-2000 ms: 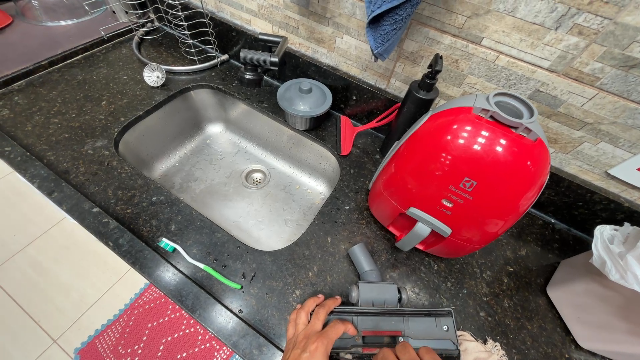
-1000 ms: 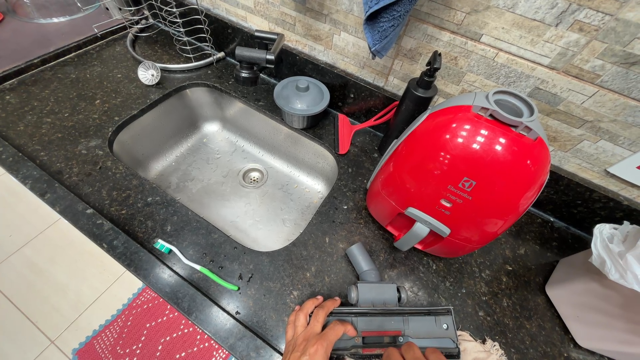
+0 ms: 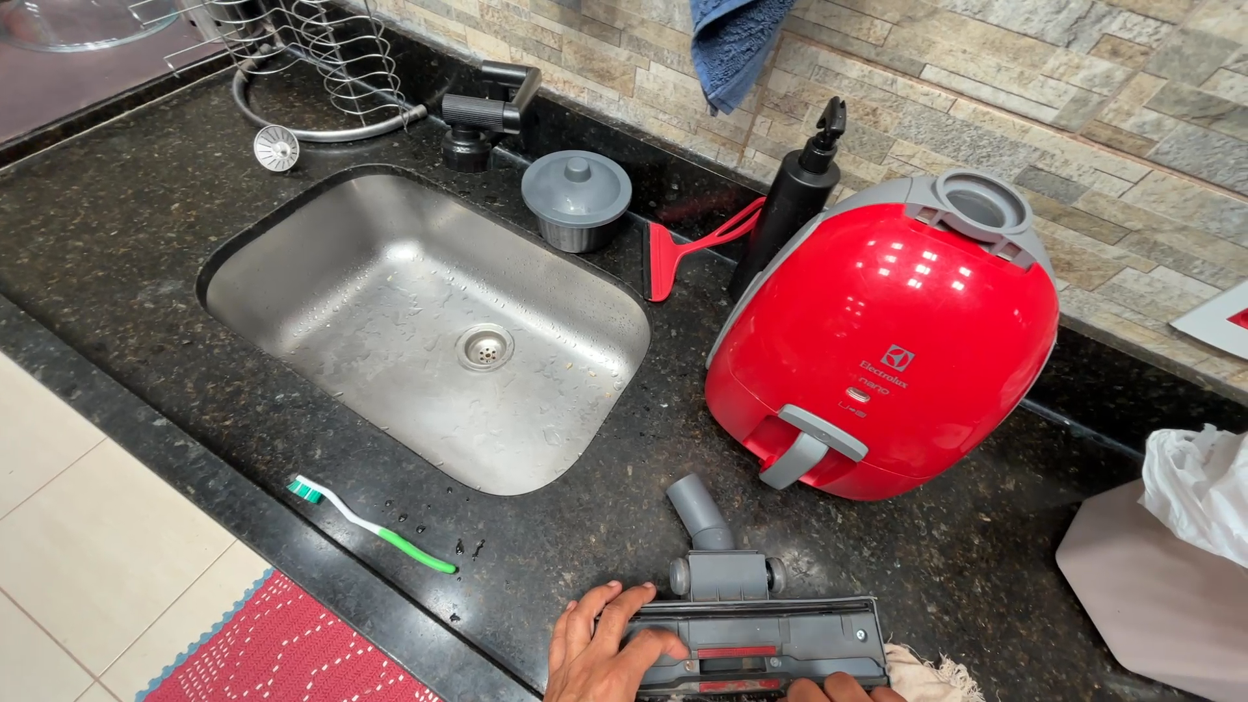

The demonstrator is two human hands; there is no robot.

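A grey vacuum cleaner floor nozzle lies with its underside up at the bottom of the view, its neck pointing toward the sink. My left hand holds its left end, fingers over the far edge and thumb on the underside. At the near edge, the fingers of my right hand touch the nozzle; the rest of that hand is out of frame. Beyond stands a red Electrolux vacuum cleaner body. A green and white toothbrush lies to the left. A beige cloth sits beside the nozzle's right end.
A steel sink is set in the dark granite counter. Behind it are a black faucet, a grey lidded container, a red squeegee and a black pump bottle. A bin with a white bag stands right.
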